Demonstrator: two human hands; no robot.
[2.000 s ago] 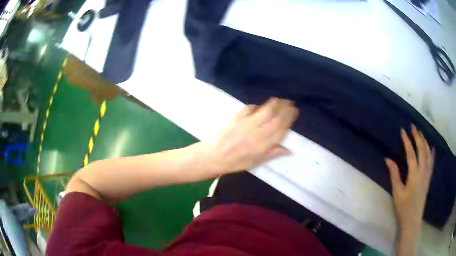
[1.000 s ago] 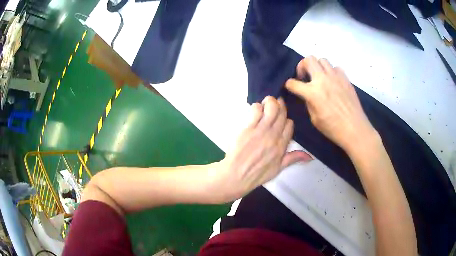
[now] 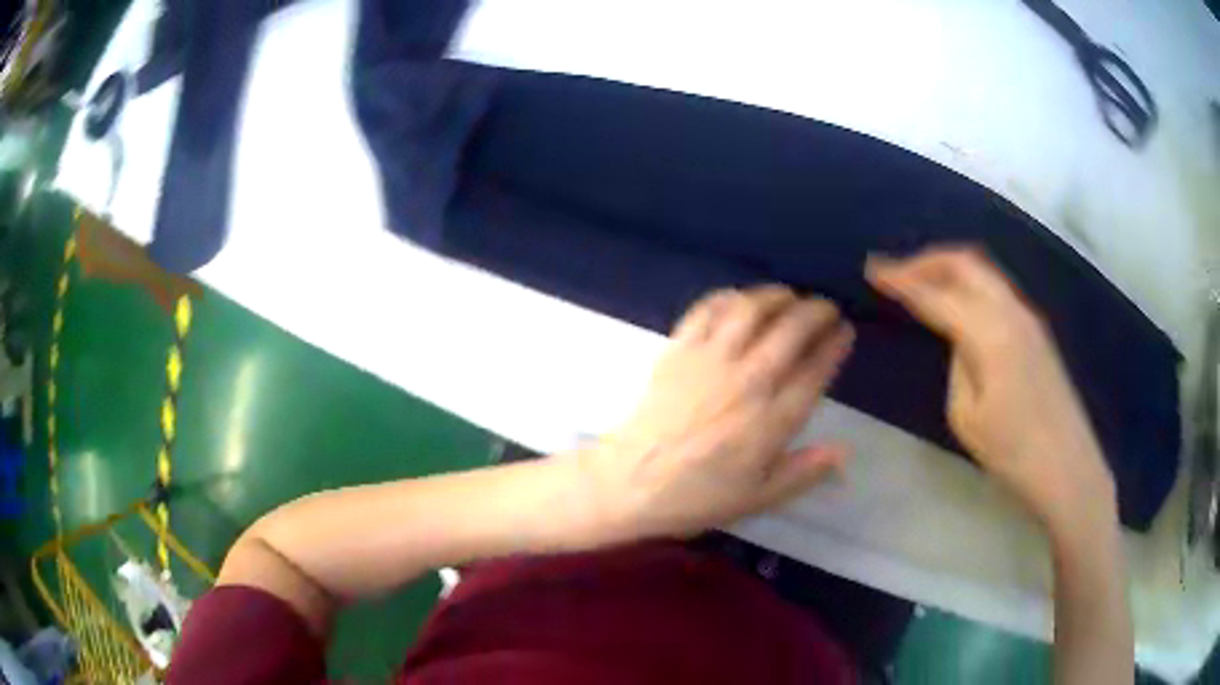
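Observation:
A long, slightly curved dark navy sleeve-like piece (image 3: 642,161) lies across the white pressing table (image 3: 522,348), its right end short and straight. A lengthwise line shows along it. My left hand (image 3: 736,415) rests with its fingertips on the near edge of the piece, fingers bent and close together, thumb apart; whether it grips cloth cannot be told. My right hand (image 3: 997,348) is over the piece further right, fingers pointing left, slightly blurred, with a gap between thumb and fingers and nothing seen in it.
Other navy pieces (image 3: 208,134) lie at the far left, beside a small round black item (image 3: 105,105). Shears (image 3: 1117,94) lie at the far right. A brown flap (image 3: 127,261) hangs off the left table edge. A yellow wire basket (image 3: 87,616) stands on the green floor.
My right hand has moved right along the piece, away from the left part where it was pinching near my left hand. The view has turned, so the right end and shears show again.

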